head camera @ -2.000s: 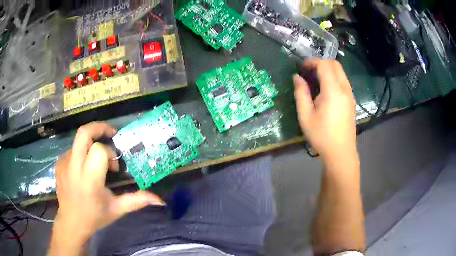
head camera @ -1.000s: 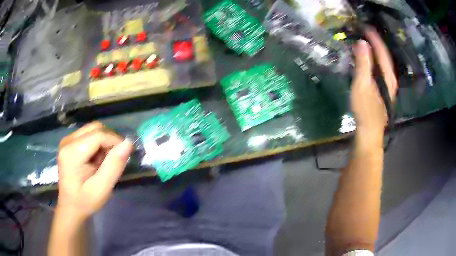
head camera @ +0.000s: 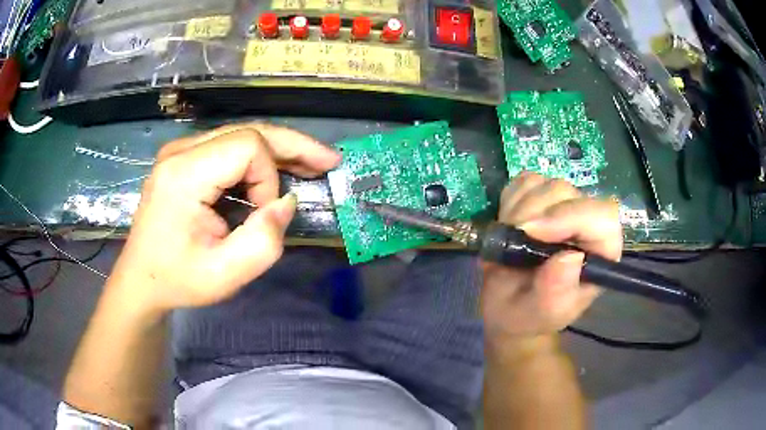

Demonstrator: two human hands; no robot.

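A green circuit board point(head camera: 403, 180) lies flat on the dark-green bench top point(head camera: 109, 197) near its front edge. My right hand point(head camera: 550, 252) grips the black handle of a soldering iron point(head camera: 537, 254). Its metal shaft reaches left over the board, the tip over the board's left part; whether it touches is unclear. My left hand point(head camera: 218, 206) is at the board's left edge, one finger by its upper left corner. Thumb and finger pinch a thin silvery solder wire point(head camera: 241, 201); most of it is hidden by the hand.
The test fixture point(head camera: 277, 67) with red buttons stands behind the board. A second board point(head camera: 554, 134) lies to the right, a third point(head camera: 537, 29) behind it. A clear component box point(head camera: 642, 84) and slim dark tweezers point(head camera: 638, 151) lie at the right. The iron's cord loops below the edge.
My right hand has taken hold of the soldering iron and brought it over the near board. My left hand has moved right, to the board's edge. The camera view has shifted.
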